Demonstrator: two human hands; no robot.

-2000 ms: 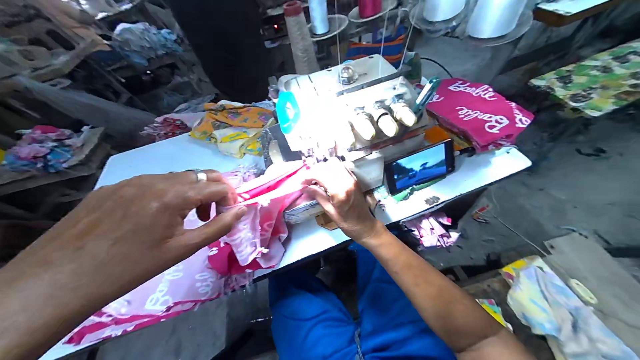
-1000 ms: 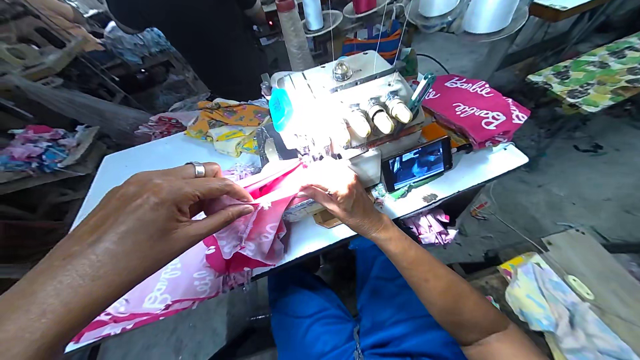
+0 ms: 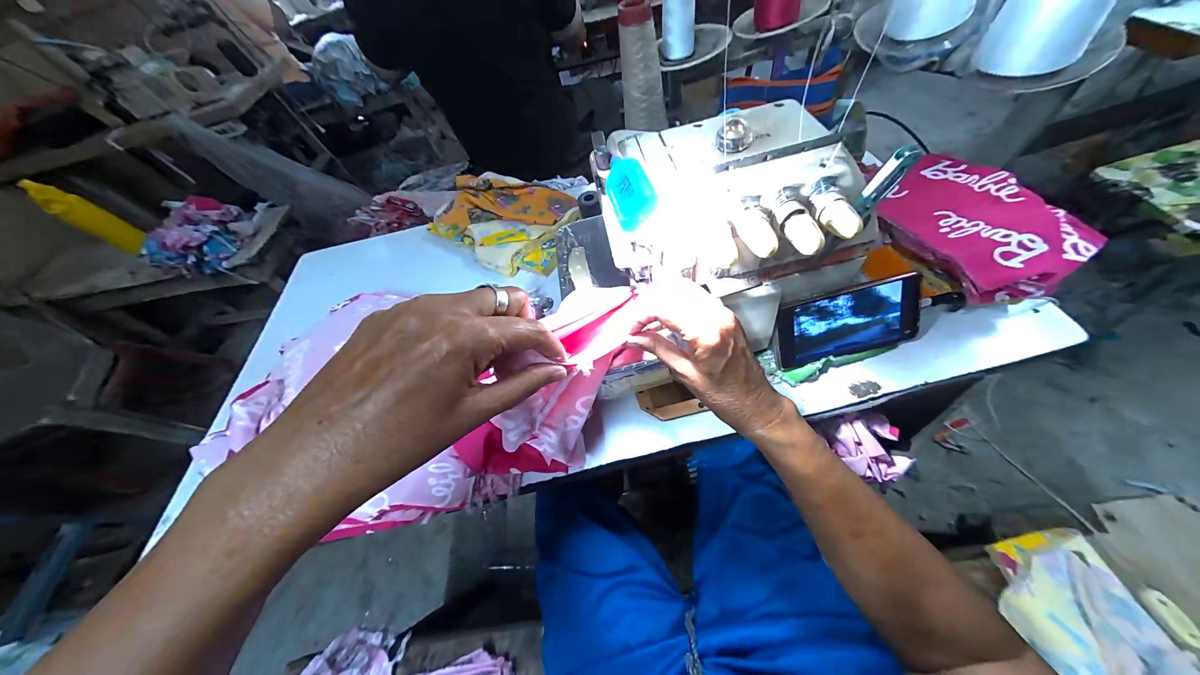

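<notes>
My left hand (image 3: 469,352), a ring on one finger, pinches the edge of a pink printed fabric piece (image 3: 553,422) between thumb and forefinger. Close to the needle area, my right hand (image 3: 694,342) grips the same fabric with bent fingers. The fabric runs up to the presser foot of an overlock sewing machine (image 3: 797,159), where glare from its lamp hides the needle and the exact contact. Light and dark pink layers hang over the table's front edge. More pale pink fabric (image 3: 328,328) lies under and beside my left forearm.
Right of the machine, a phone (image 3: 848,321) leans with its screen lit, near folded magenta fabric (image 3: 994,225). Yellow and orange cloth (image 3: 506,216) lies behind on the white table (image 3: 309,281). Thread cones (image 3: 642,75) stand behind the machine. A person in dark clothing (image 3: 469,75) is beyond.
The dark-clothed person beyond the table shows in a different place than before. Both of my hands stay on the pink fabric by the machine throughout.
</notes>
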